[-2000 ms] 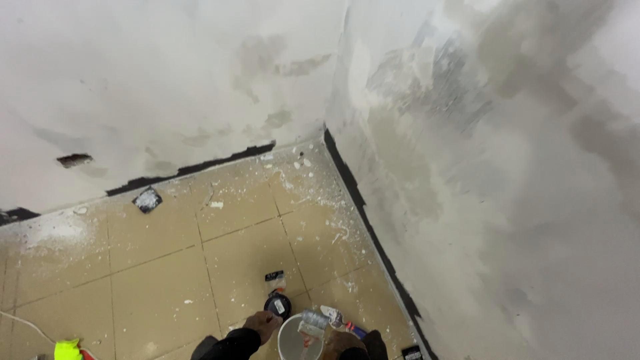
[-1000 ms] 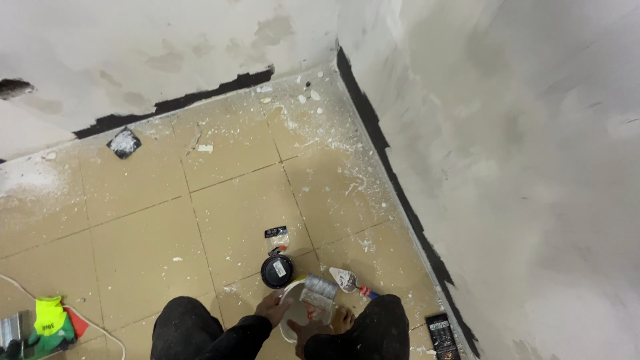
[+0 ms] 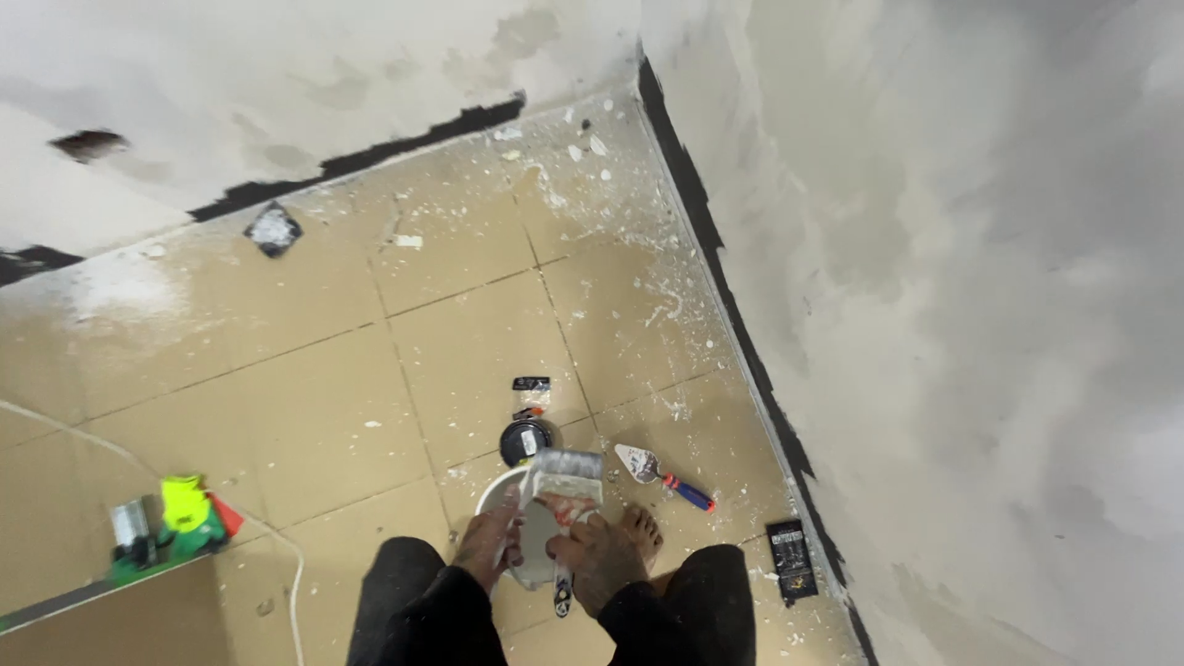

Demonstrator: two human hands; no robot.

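Observation:
My left hand (image 3: 490, 541) is over the left rim of a white bucket (image 3: 490, 490), its fingers closed around what looks like a roller's frame. The gray paint roller sleeve (image 3: 569, 463) lies across the bucket's far side. In my right hand (image 3: 597, 555) is a wide flat brush (image 3: 566, 507), its dark handle end pointing toward me and its bristles close to the roller. Beyond the bucket sits a round black container (image 3: 525, 442). A pointing trowel (image 3: 664, 476) with a blue and red handle lies on the tiles to the right.
Plaster-spattered floor tiles (image 3: 324, 407) meet patched walls with a dark strip at their base. A black packet (image 3: 792, 561) lies near the right wall. At left are yellow and green gloves (image 3: 188, 513), a white cable (image 3: 294, 592) and a board edge. A dirty square pad (image 3: 274, 229) lies by the far wall.
The flat brush now shows in my right hand beside the roller. My hands have stayed at the bucket. The view has shifted, showing more of the bucket and my knees than at first.

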